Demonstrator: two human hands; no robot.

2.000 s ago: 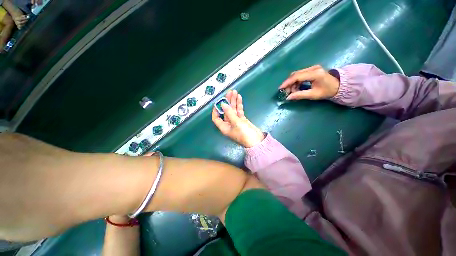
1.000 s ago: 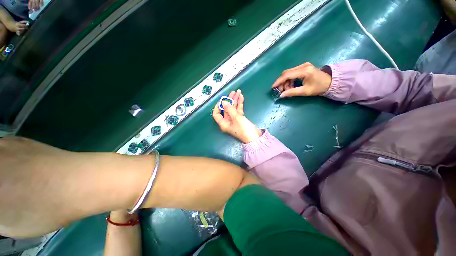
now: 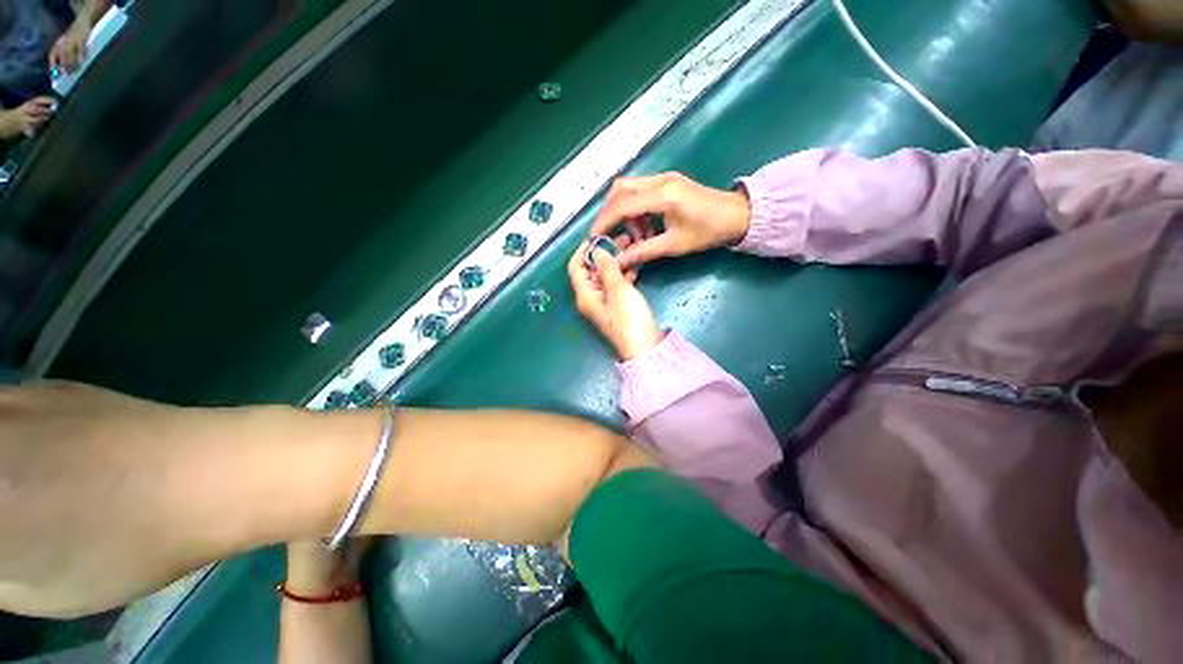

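Note:
Several small dark-green circuit boards [image 3: 432,327] sit in a row on the pale side rail [image 3: 655,104], with a clear round piece [image 3: 452,301] among them. My right arm, with a silver bracelet, crosses the lower left; my right hand [image 3: 143,499] is large, blurred and cut off by the left edge, its fingers unseen. My left hand [image 3: 321,560] shows only near the wrist with a red string; the rest is hidden behind my right arm. Whether either hand holds anything cannot be seen. A clear plastic bag [image 3: 525,571] with yellowish bits lies beside my right forearm.
A pink-sleeved neighbour's hands [image 3: 629,253] hold a small pale-rimmed unit over the glossy green bench [image 3: 701,357]. A small green piece [image 3: 538,300] and metal bits [image 3: 843,340] lie there. A white cable [image 3: 902,75] crosses the bench. The dark conveyor belt [image 3: 389,156] carries scattered units.
The neighbour's farther hand has moved left and met the other at the unit. A small green piece now shows on the bench beside them. The view has shifted slightly; my arms have barely moved.

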